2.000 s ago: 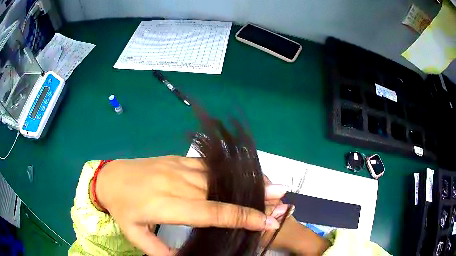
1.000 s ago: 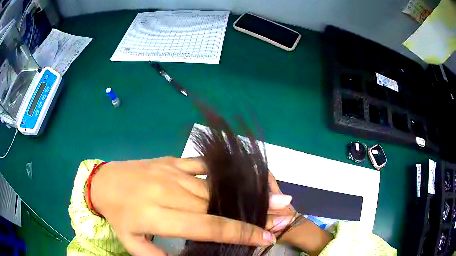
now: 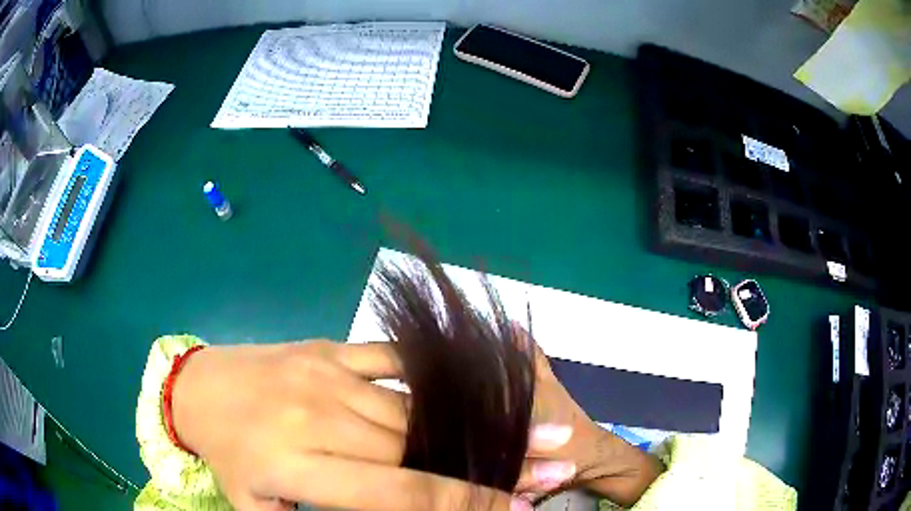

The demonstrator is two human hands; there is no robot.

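Note:
A lock of long dark hair [image 3: 464, 399] stands up in the bottom middle, its loose ends fanning upward. My left hand [image 3: 310, 424], with a red cord at the wrist, lies across the hair from the left, its fingers around the lower part. My right hand [image 3: 564, 439] is behind and right of the hair, its fingertips against it; part of this hand is hidden by the hair. Both hands hold the hair. Its lower end is cut off by the frame edge.
A white sheet [image 3: 609, 319] with a black strip [image 3: 649, 397] lies beneath. Smartwatch [image 3: 750, 302] and round black part [image 3: 708, 294] lie right, near foam trays [image 3: 699, 225]. Phone [image 3: 521, 58], record sheet [image 3: 335, 75] and pen [image 3: 330, 163] lie behind; blue-capped bottle [image 3: 217, 200] and balance [image 3: 75, 213] left.
Both hands stay on the hair. My left hand's fingers have shifted slightly lower along it, and the loose ends have spread a little. The view has moved slightly.

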